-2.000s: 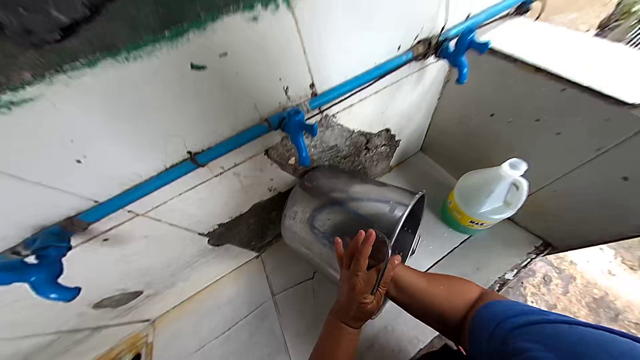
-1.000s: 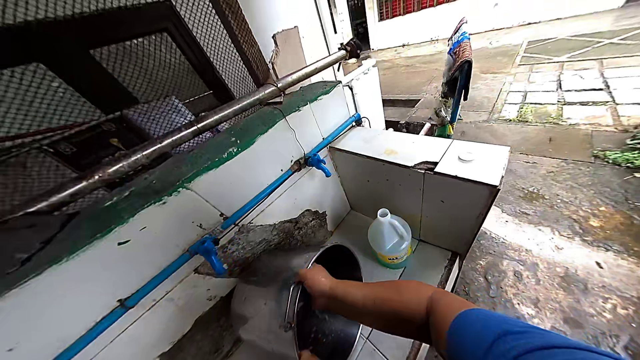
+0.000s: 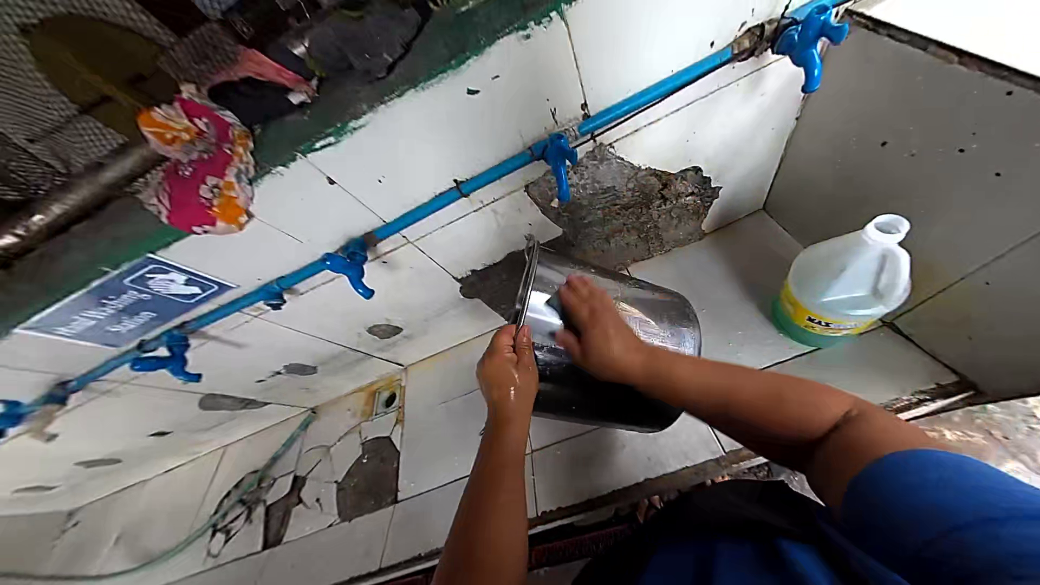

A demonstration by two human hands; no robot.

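Note:
A shiny metal pot [image 3: 662, 321] lies on its side in the tiled trough, its rim toward the left. My left hand [image 3: 509, 370] grips that rim, fingers wrapped at the edge, with wet suds on the skin. Against the pot's outer side rests my right hand [image 3: 600, 333], fingers spread over a small dark pad that is mostly hidden. A translucent plastic jug [image 3: 841, 280] with green liquid and a yellow label stands upright to the right of the pot. Above the pot, a blue plastic faucet [image 3: 560, 162] hangs from the blue pipe.
The blue pipe [image 3: 487, 177] with several faucets runs along the tiled wall. A floral cloth [image 3: 203, 166] hangs over the ledge at upper left, above a hand-washing sign [image 3: 126, 301]. A pale hose [image 3: 236, 500] lies at lower left. A low tiled wall [image 3: 902, 162] bounds the right side.
The pot's rim faced right two seconds ago and now points left. My left hand is now on the rim, and my right hand has moved onto the pot's outer side. The view has swung back down.

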